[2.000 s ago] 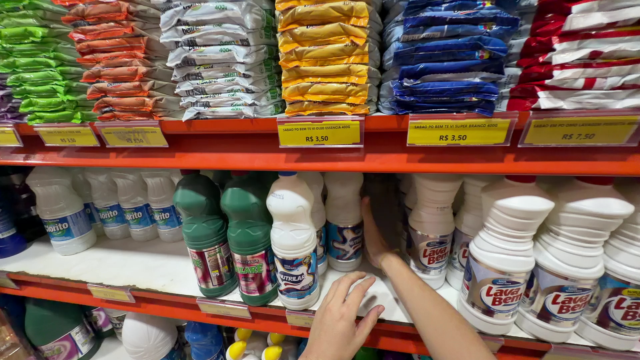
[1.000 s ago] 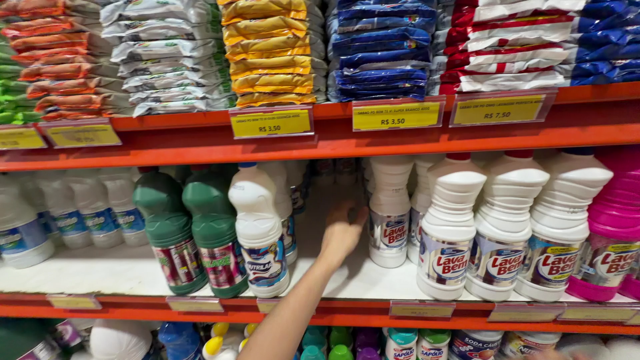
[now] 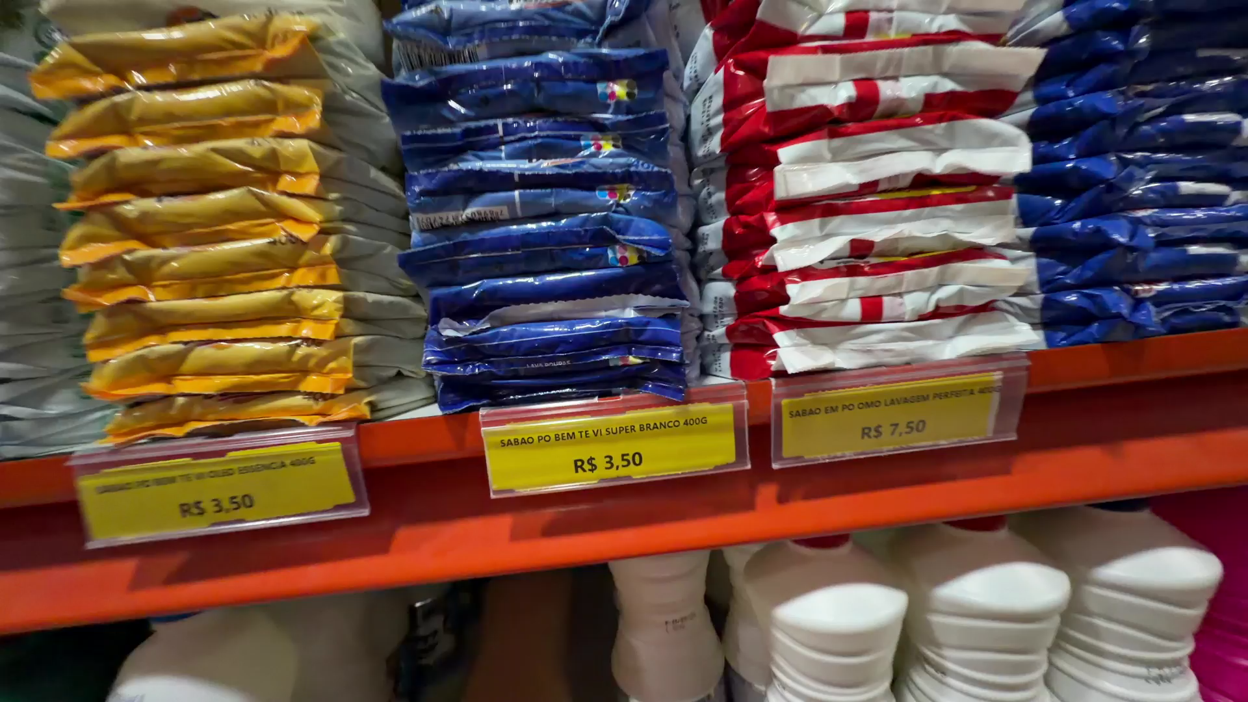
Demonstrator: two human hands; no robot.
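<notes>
Neither of my hands can be made out. Below the red shelf edge, a dim brownish shape (image 3: 526, 634) shows in the dark gap between white plastic bottles; I cannot tell what it is. Right of that gap stands a slim white bottle (image 3: 668, 624), and beside it are larger ribbed white bottles (image 3: 829, 619). Another white bottle (image 3: 210, 658) is at the lower left, its lower part cut off by the frame. On the shelf above lie stacks of washing powder bags: yellow (image 3: 205, 234), blue (image 3: 546, 214), and red and white (image 3: 897, 205).
The red metal shelf edge (image 3: 624, 526) crosses the view and carries price tags (image 3: 612, 448) in clear holders. More blue bags (image 3: 1141, 195) are stacked at the right, with grey-white bags (image 3: 39, 273) at the left. A pink container (image 3: 1214, 595) shows at the lower right.
The view has swung up and closer to the bags. The hand and forearm that reached between the bottles one second ago are no longer clearly seen.
</notes>
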